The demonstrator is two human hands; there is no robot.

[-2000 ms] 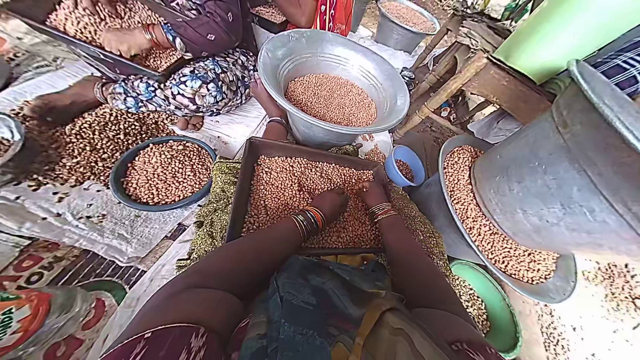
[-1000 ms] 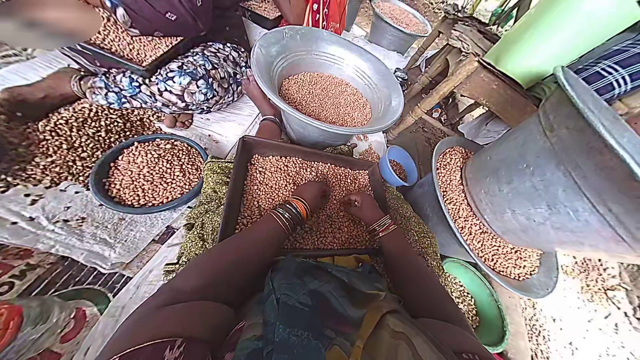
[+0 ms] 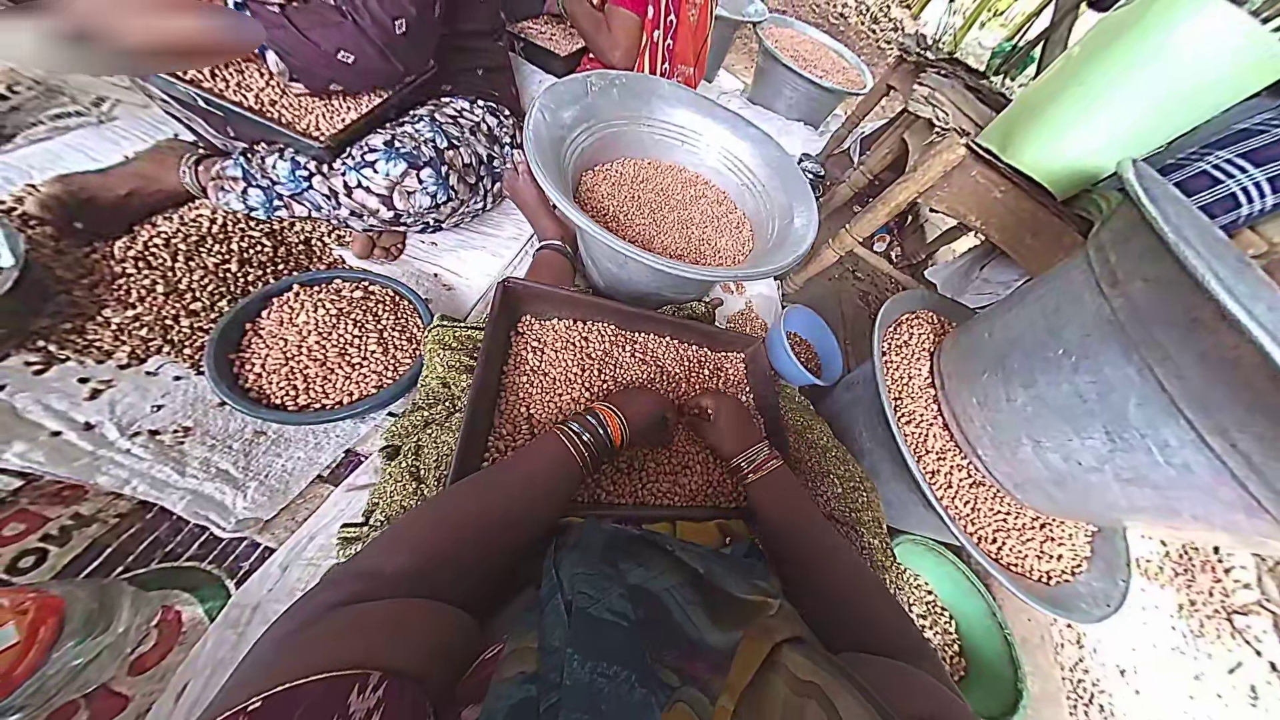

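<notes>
A dark rectangular tray [image 3: 490, 400] full of pinkish-brown shelled nuts or beans [image 3: 600, 350] rests on a patterned cloth in front of me. Over the right half of this tray, my left hand [image 3: 640, 415] has its fingers curled down among the kernels; whether it grips any cannot be told. Close beside it, my right hand [image 3: 722, 425] is bent inward with fingertips near the left hand's. Both wrists wear several bangles. Just beyond the tray stands a large metal basin [image 3: 670, 100] holding a heap of similar kernels.
A dark round basin [image 3: 215, 355] of kernels and a loose pile [image 3: 200, 270] lie left. A person [image 3: 370, 170] with another tray sits beyond. At right are a small blue bowl [image 3: 790, 350], a metal basin [image 3: 1110, 590] under a big metal vessel [image 3: 1100, 370], and a green basin [image 3: 1000, 640].
My right hand has moved left from the tray's right side, toward my left hand. The other person's hand and forearm have left their place over their tray; a blurred shape now shows at the upper left.
</notes>
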